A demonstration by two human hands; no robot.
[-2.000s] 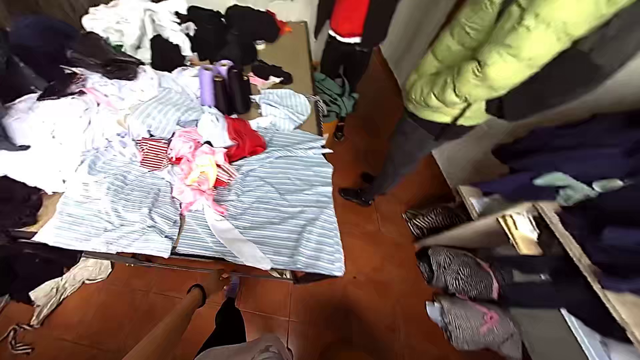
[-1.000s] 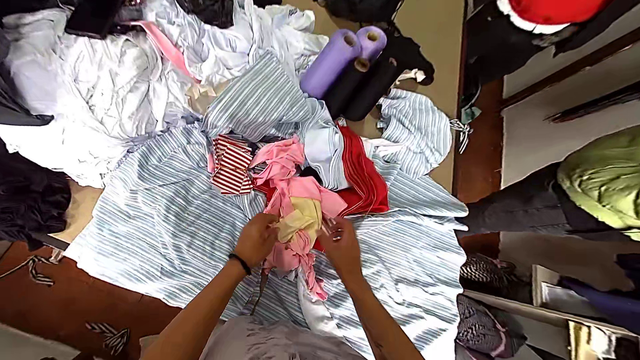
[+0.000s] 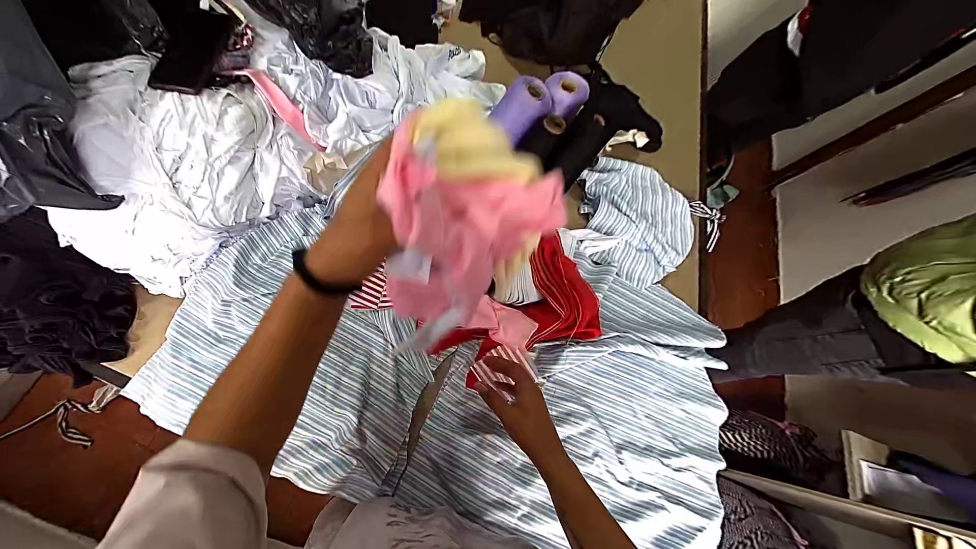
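My left hand [image 3: 358, 225], with a black band at the wrist, holds up a blurred bundle of pink and yellow fabric [image 3: 473, 213]; its fingers are mostly hidden behind the cloth. Lower and to the right, my right hand [image 3: 512, 393] has its fingers on a small red-and-white striped piece [image 3: 499, 374]. Red fabric pieces [image 3: 568, 297] lie in a stack just above that hand. Beneath everything spreads blue-and-white striped fabric [image 3: 610, 435]. Another red-striped piece [image 3: 371, 292] shows partly behind my left wrist.
Purple thread cones [image 3: 522, 107] and black ones [image 3: 579, 149] stand beyond the bundle. White garments [image 3: 221, 160] are heaped at the left, near black plastic [image 3: 46, 114]. A person in a green jacket [image 3: 926, 290] is at the right, by a shelf [image 3: 846, 503] with folded textiles.
Pink and yellow cloth that lay on the pile under both hands is now raised in my left hand. My right hand has moved to the red-striped piece. The view has come closer over the table.
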